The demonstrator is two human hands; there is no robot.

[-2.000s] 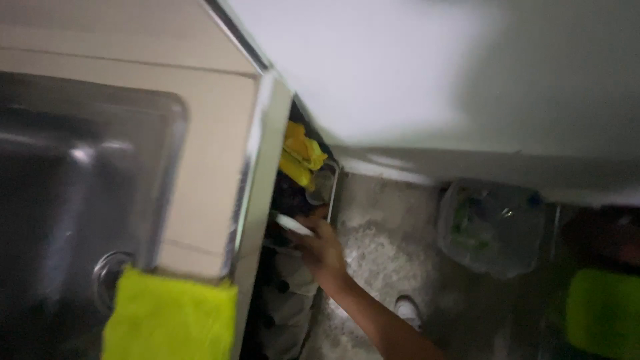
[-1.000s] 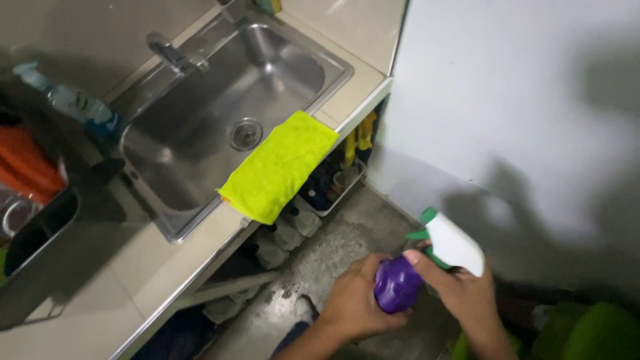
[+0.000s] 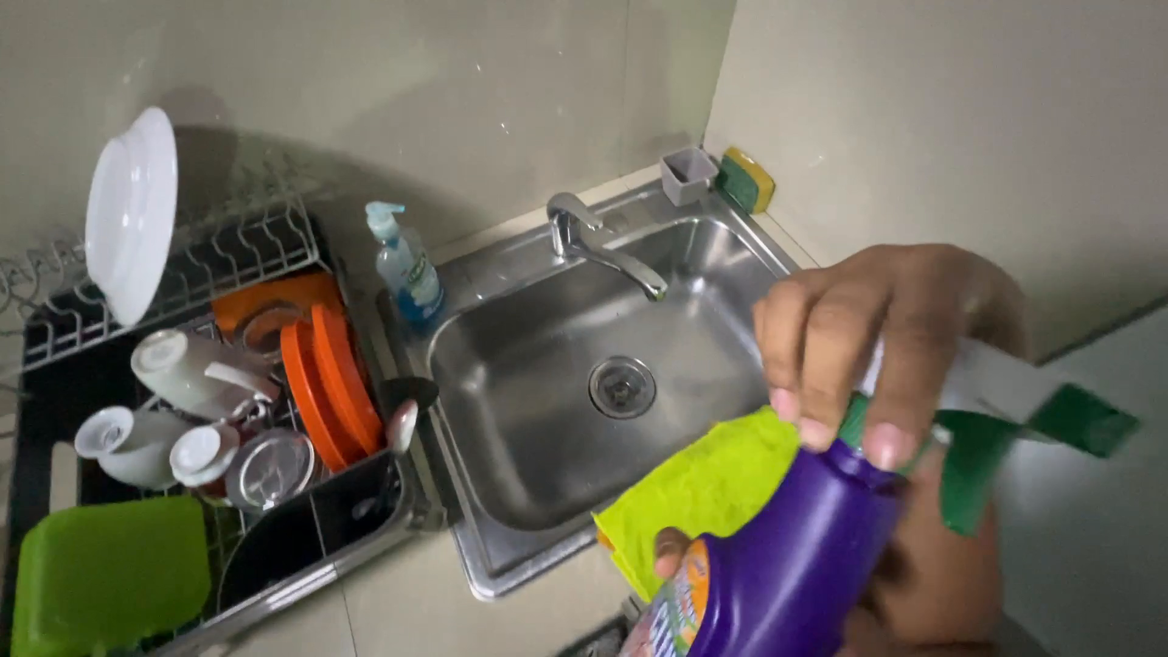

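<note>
A purple spray bottle (image 3: pixel 794 557) with a printed label is tilted at the lower right. My right hand (image 3: pixel 881 342) grips the green collar at its neck from above. The white and green trigger head (image 3: pixel 995 401) sticks out to the right of these fingers. My left hand (image 3: pixel 672 552) holds the bottle's body low down, mostly hidden behind it. A yellow-green cloth (image 3: pixel 707 488) lies over the sink's front edge, partly behind the bottle. Beyond it is the stainless steel sink (image 3: pixel 547 438) with its faucet (image 3: pixel 602 246).
Left of the sink stands a dish rack (image 3: pixel 328 570) with cups, orange lids, a white plate and a green container. A blue soap pump bottle (image 3: pixel 406 269) is behind the sink's left corner. A small square cup (image 3: pixel 686 175) and a sponge (image 3: pixel 746 181) sit at the back right.
The view has swung up and left toward the sink and dish rack. Two seconds ago one hand reached into the space under the counter; one second ago both hands held the bottle beside the counter.
</note>
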